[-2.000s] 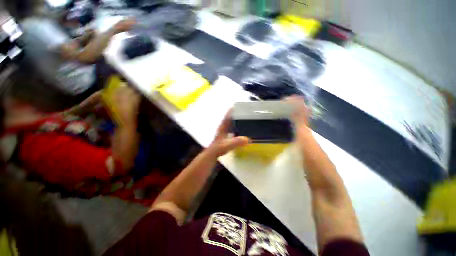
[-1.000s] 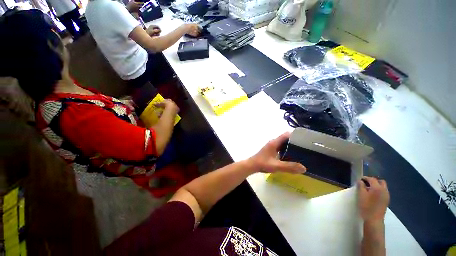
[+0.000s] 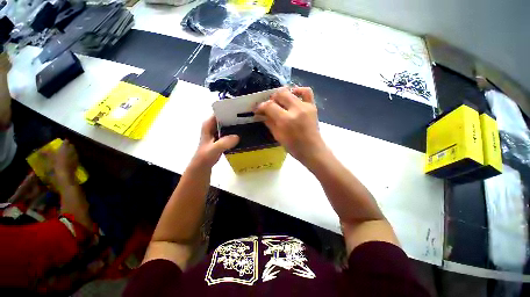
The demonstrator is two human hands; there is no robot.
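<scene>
A yellow-and-black carton (image 3: 255, 158) stands on the white bench in front of me. Its top flap (image 3: 232, 111) is raised, pale inside, with a dark slot. My left hand (image 3: 212, 142) grips the carton's left side, thumb over the black top edge. My right hand (image 3: 290, 119) is at the flap's right part, fingertips pinched beside the slot. A small dark piece shows at the slot by the fingertips; I cannot tell if it is a carry handle. A clear bag of black handles (image 3: 245, 61) lies just beyond the carton.
Flat yellow cartons (image 3: 129, 110) and a black box (image 3: 59, 73) lie to the left, with dark flat blanks (image 3: 103, 28) farther back. Two finished boxes (image 3: 463, 142) stand at the right. Loose black pieces (image 3: 407, 84) lie at the far right. A person in red sits at the left.
The view has turned right, bringing the finished boxes into sight. My right hand has moved from beside the carton up to its flap. My left hand stays on the carton.
</scene>
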